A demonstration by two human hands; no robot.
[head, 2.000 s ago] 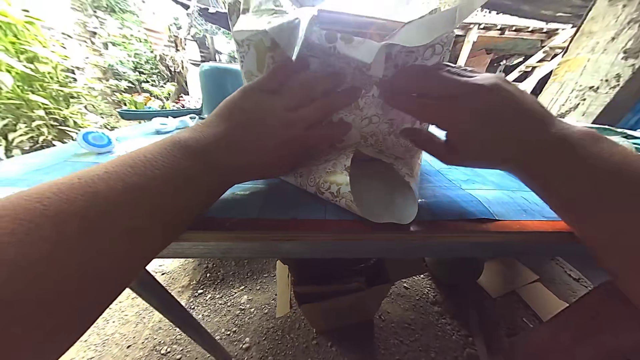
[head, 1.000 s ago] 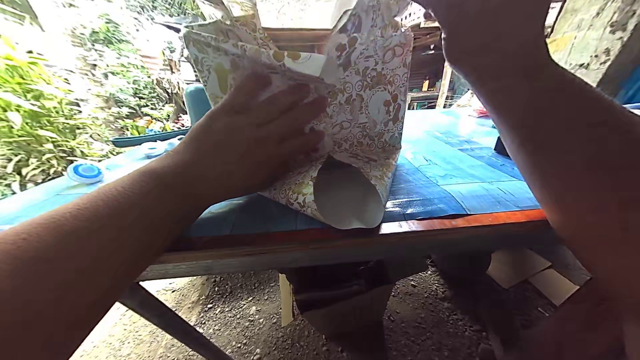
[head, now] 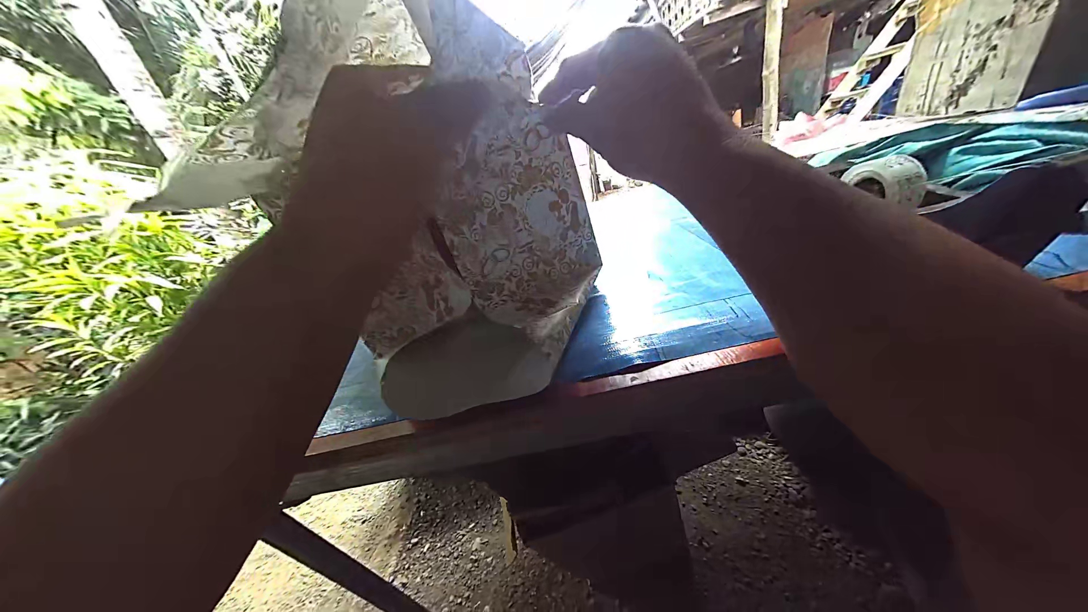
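Patterned wrapping paper with its plain pale underside showing in a curled flap at the bottom covers a boxy object that stands on the blue-covered table, close to the front edge. My left hand lies against the paper's upper left part; its fingers are dark and blurred, so its hold is unclear. At the upper right edge of the paper is my right hand, raised, with fingers bent and the thumb near the forefinger. Whether it pinches the paper cannot be told. Loose paper sticks out to the left.
A roll of tape lies at the right beside a teal cloth and a dark item. The table's wooden front edge runs across the view. Below it are dark boxes on gravel; leafy plants grow at the left.
The wrapped object has turned, and loose paper now spreads out to its left. My left hand has moved up on the paper. The view has shifted, bringing the tape roll into sight.
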